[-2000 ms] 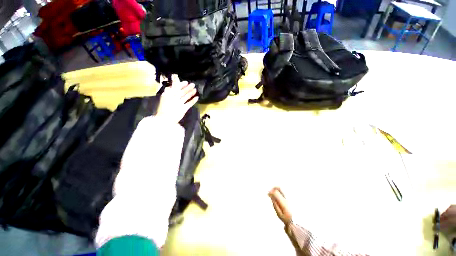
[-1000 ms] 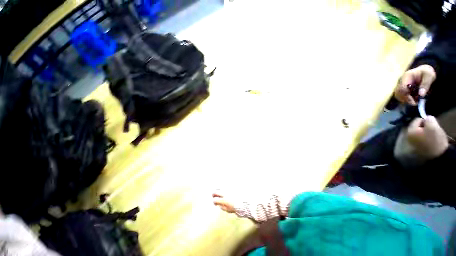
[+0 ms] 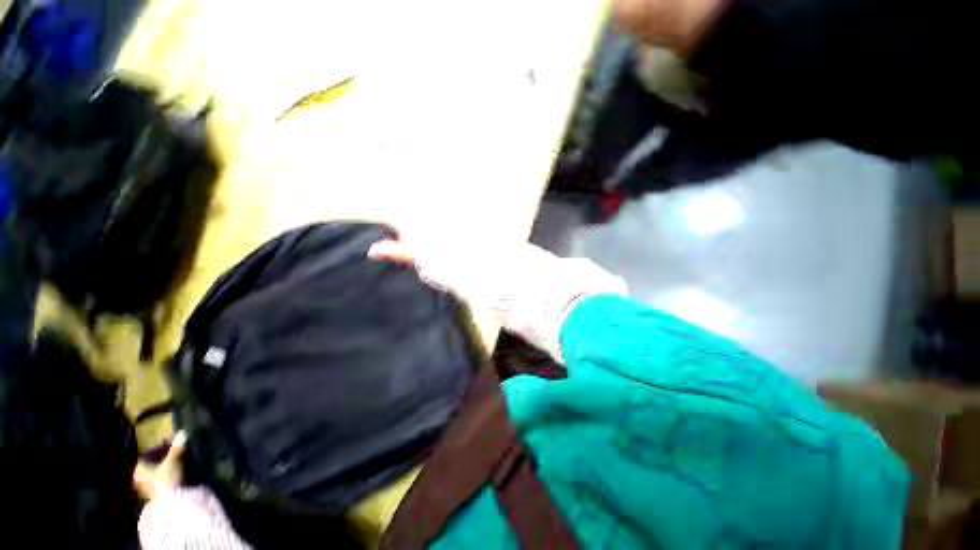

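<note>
A black backpack (image 3: pixel 344 371) lies on the table right in front of my apron, its plain dark rounded face up, with a small light tag near its left edge. My right hand (image 3: pixel 395 251) grips the bag's upper right rim, its fingertips showing on the dark face. My left hand (image 3: pixel 161 471) is at the bag's lower left edge, blurred and partly hidden by the bag, and holds it there. The frame is blurred by motion.
Another dark backpack (image 3: pixel 118 199) stands at the upper left, with dark bags (image 3: pixel 59 451) at the lower left. A yellow-handled tool (image 3: pixel 320 98) lies on the glaring table (image 3: pixel 430 118). Another person's hand (image 3: pixel 672 19) and dark sleeve are at the top right.
The view has swung right and down. A black backpack now lies before me, between both hands. My right hand has gone from the bare table to its rim; my left hand is back in view.
</note>
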